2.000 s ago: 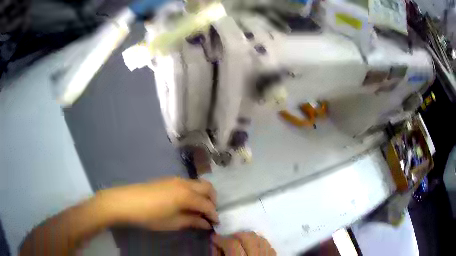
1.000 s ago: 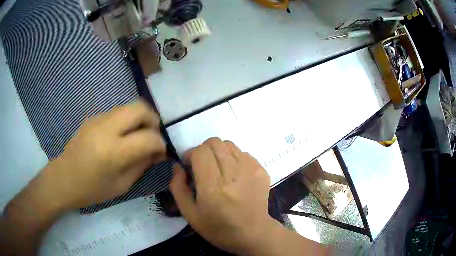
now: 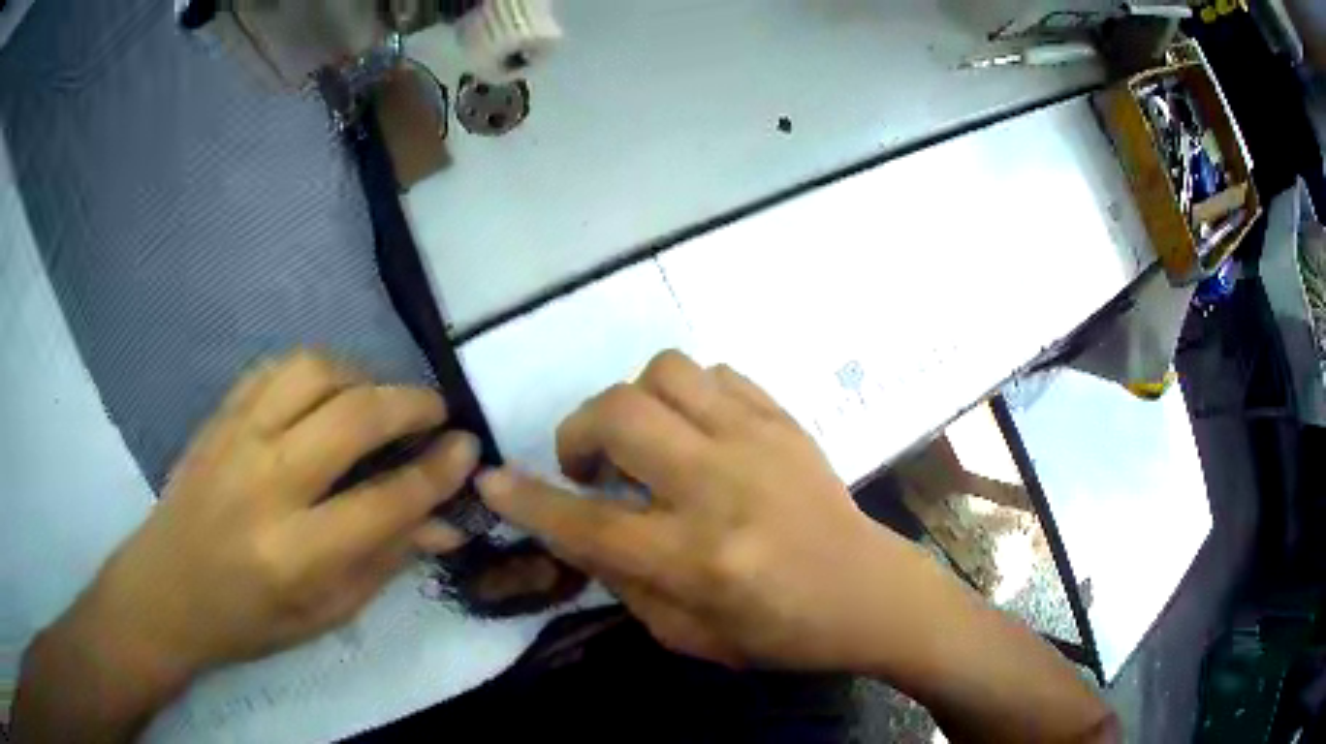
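A finely striped grey fabric panel (image 3: pixel 189 247) lies on the left of the white sewing table, under the machine's presser foot area (image 3: pixel 349 102) at the upper left. A dark folded edge (image 3: pixel 422 313) runs along its right side down to my fingers. My left hand (image 3: pixel 298 502) lies on the panel, slightly blurred, with thumb and fingertips pinching the dark edge. My right hand (image 3: pixel 713 516) touches the edge's lower end with a fingertip; its other fingers are curled. Whether it grips cloth is unclear.
A small brown block (image 3: pixel 412 134) sits beside the foot, with a cream ribbed wheel (image 3: pixel 506 35) above. A wooden tool box (image 3: pixel 1185 167) of metal bits stands at the right table end. A worn dark patch (image 3: pixel 509 576) marks the front edge. A thin metal tool (image 3: pixel 1030 55) lies at upper right.
The view has moved down from the machine head to the bed. Since one second ago, my right hand's fingers have lifted and spread from the edge, and my left hand is slightly lower.
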